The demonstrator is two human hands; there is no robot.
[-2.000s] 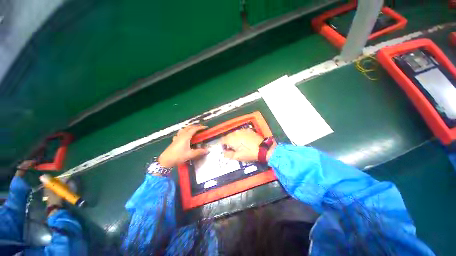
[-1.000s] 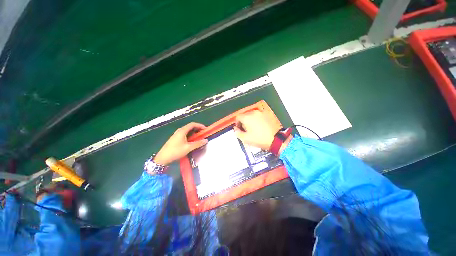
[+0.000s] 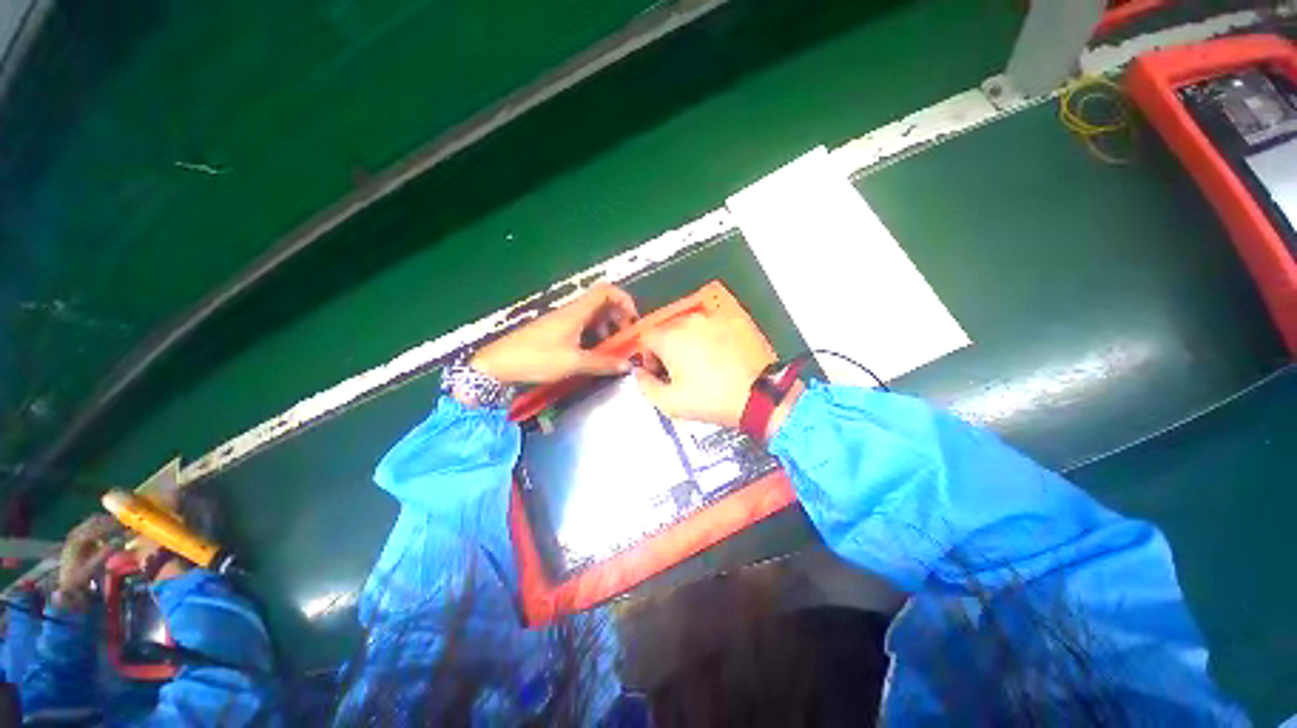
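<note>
An open tablet [image 3: 612,462] with a bright silver battery area lies in a red frame [image 3: 669,539] on the green bench. My left hand [image 3: 569,341], with a metal watch, reaches over the frame's far edge. My right hand [image 3: 700,367], with a red wrist strap, is over the far side of the tablet. Its fingers are curled, and the fingertips of both hands are close together. Whether they pinch something small cannot be seen. A white sheet [image 3: 851,270] lies to the right of the tablet.
A second red-framed tablet [image 3: 1252,157] is at the right. A yellow wire loop [image 3: 1097,117] lies by the grey post [image 3: 1050,50]. A white rail [image 3: 626,266] runs behind. At the left, a neighbouring worker's hands are beside a yellow screwdriver [image 3: 161,529] and a red-framed tablet [image 3: 140,622].
My left hand has moved right along the frame's far edge to meet my right fingertips. My right hand stays over the far side. The camera view has shifted slightly.
</note>
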